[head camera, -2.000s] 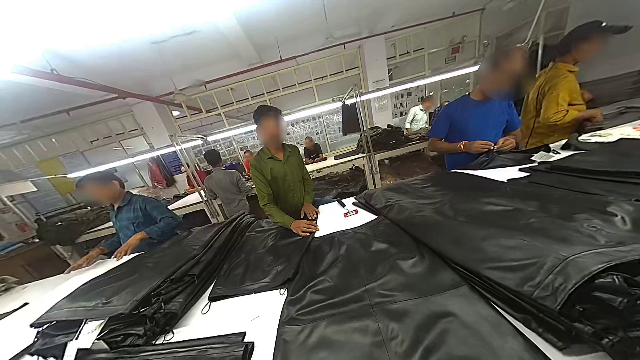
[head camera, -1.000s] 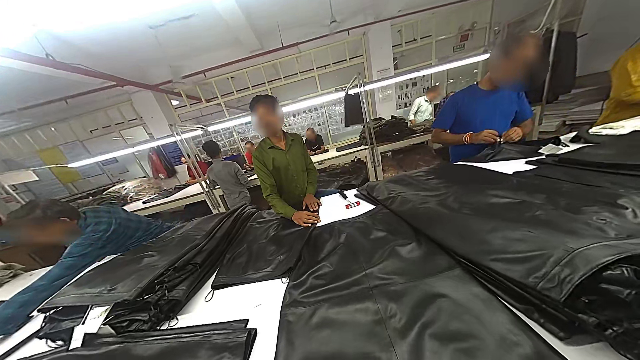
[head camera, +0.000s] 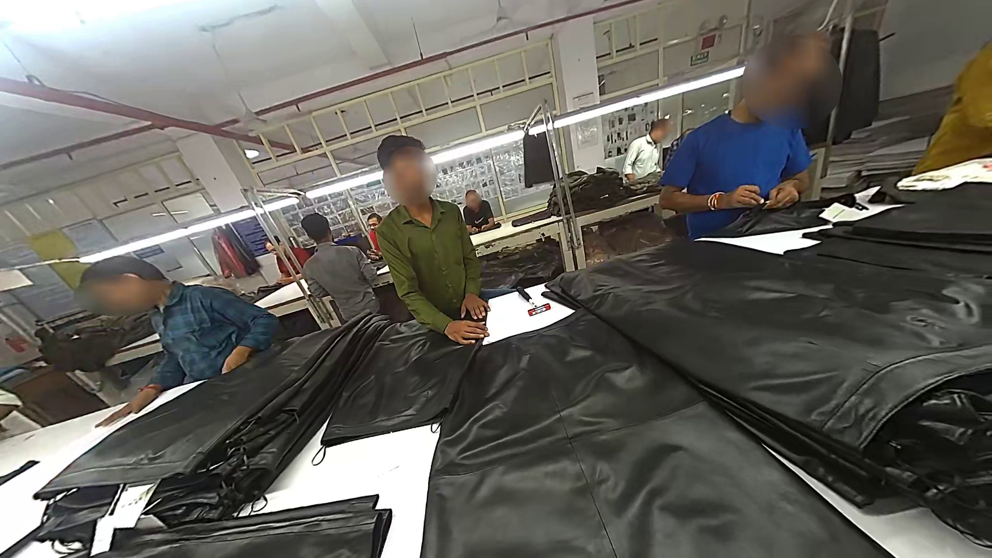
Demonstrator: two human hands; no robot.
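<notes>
Neither my left hand nor my right hand shows in the head view. Nearest to me, a black leather-like garment (head camera: 573, 434) lies spread over the white table (head camera: 364, 473). To its right is a thick stack of black garments (head camera: 775, 318). On the left, a pile of folded black garments (head camera: 201, 411) has cords hanging at its edge. A smaller black piece (head camera: 403, 376) lies between that pile and the spread garment. Beyond the spread garment, a red and black item (head camera: 539, 309) rests on the white surface beside a small black tool.
Across the table, a person in a green shirt (head camera: 434, 263) rests both hands at its edge. A person in blue (head camera: 736, 170) handles black material at the right. Another in a plaid shirt (head camera: 209, 333) leans over the left side. A metal frame (head camera: 562, 186) stands behind.
The person in the plaid shirt, bent far over the table's left side one second ago, is more upright. The person in yellow at the right has mostly left the view since two seconds ago.
</notes>
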